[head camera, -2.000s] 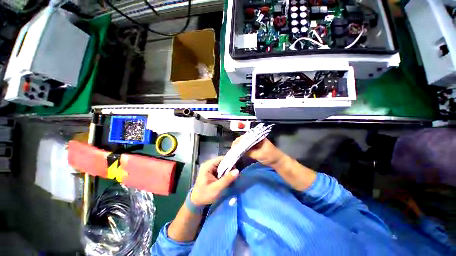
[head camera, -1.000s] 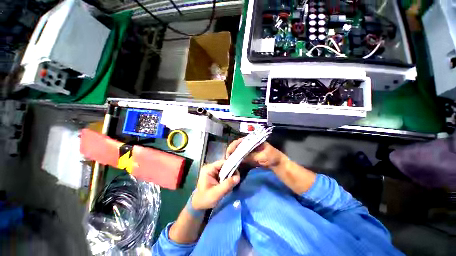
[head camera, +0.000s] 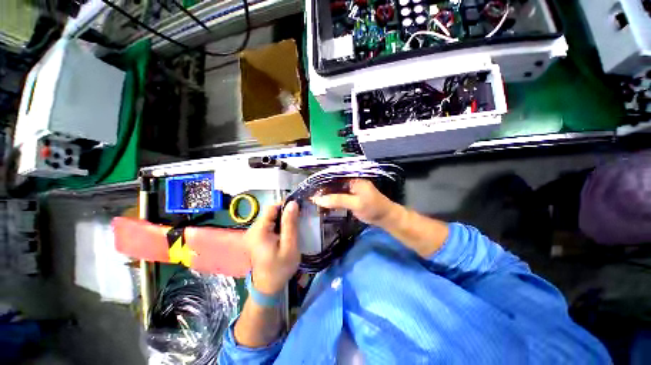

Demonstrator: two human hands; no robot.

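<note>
A bundle of thin black loops with whitish glints (head camera: 350,170) is spread into a ring in front of my body. My left hand (head camera: 275,246) holds its left side, thumb and fingers around the loops. My right hand (head camera: 364,203) holds it at the upper right, fingertips reaching inside the ring. My palms partly hide the grip. Beyond the hands, the white wiring box (head camera: 432,134) has dark wires inside and sits on the near side of the inverter housing (head camera: 421,73), which holds a circuit board (head camera: 389,39).
Left side table: blue screw bin (head camera: 214,199), yellow tape roll (head camera: 243,207), red-orange block (head camera: 139,240), more black loops in clear plastic (head camera: 193,314). An open cardboard box (head camera: 275,128) lies behind. Other white units stand far left (head camera: 78,93) and right (head camera: 614,36). A purple cloth-like shape (head camera: 621,199) is right.
The narrow pale-looking bundle between my hands now shows as an open ring of loops. My left hand has moved left and up, away from the right. The view has shifted.
</note>
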